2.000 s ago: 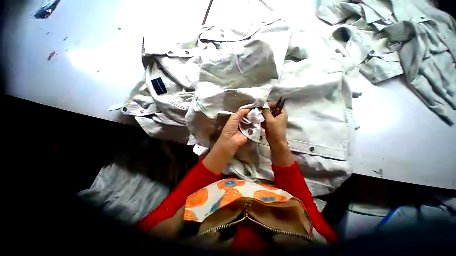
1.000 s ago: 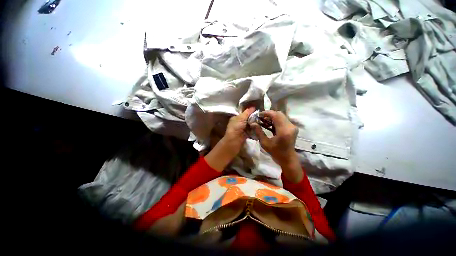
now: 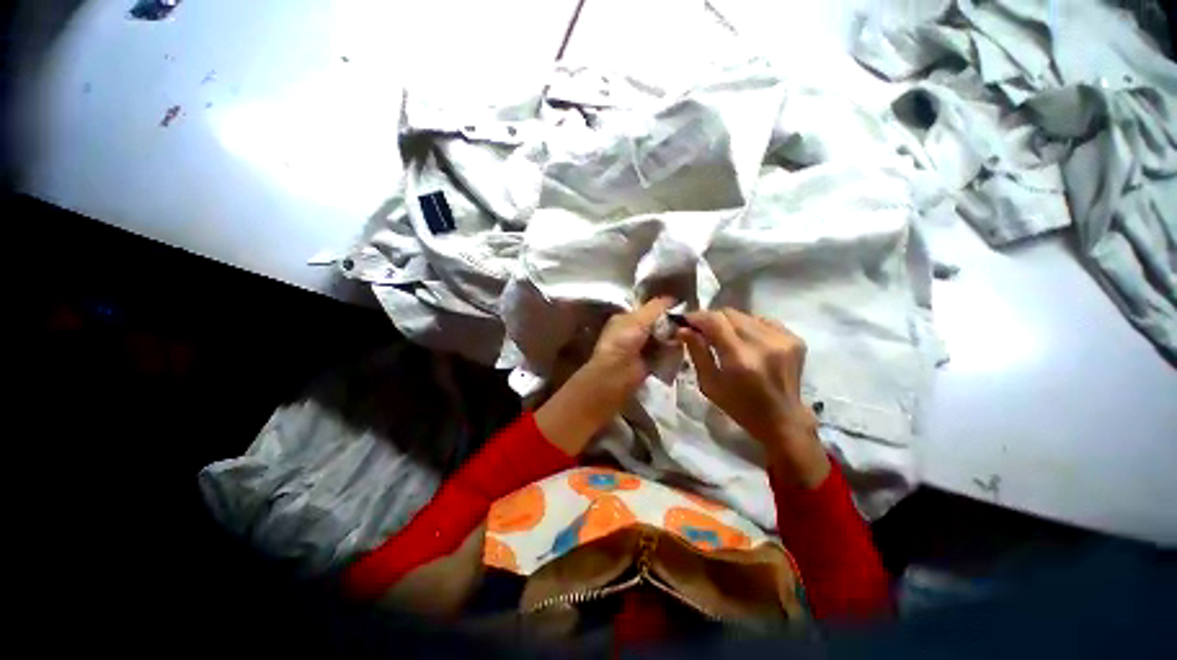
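An off-white jacket [image 3: 826, 245] lies spread over the table's near edge, with a dark neck label [image 3: 438, 212] at its left. My left hand [image 3: 629, 343] grips a bunched bit of the jacket's cloth, possibly a cuff, in front of me. My right hand [image 3: 754, 366] is at the same spot, its fingertips touching the bunched cloth. A small dark tip, likely the thread snips [image 3: 685, 324], shows between its fingers; the rest is hidden by the hand. A button [image 3: 818, 406] shows on the hem band at the right.
The white tabletop [image 3: 258, 155] carries small thread scraps [image 3: 171, 116] at the left. A pile of similar pale garments [image 3: 1097, 142] lies at far right. More pale cloth [image 3: 323, 464] hangs below the table edge at left. A dark packet [image 3: 154, 8] is at top left.
My right hand first showed the snips pointing away, then turned in to the bunched cloth, and its wrist has since swung right. The gathered cloth stays in my left hand. The view has shifted slightly.
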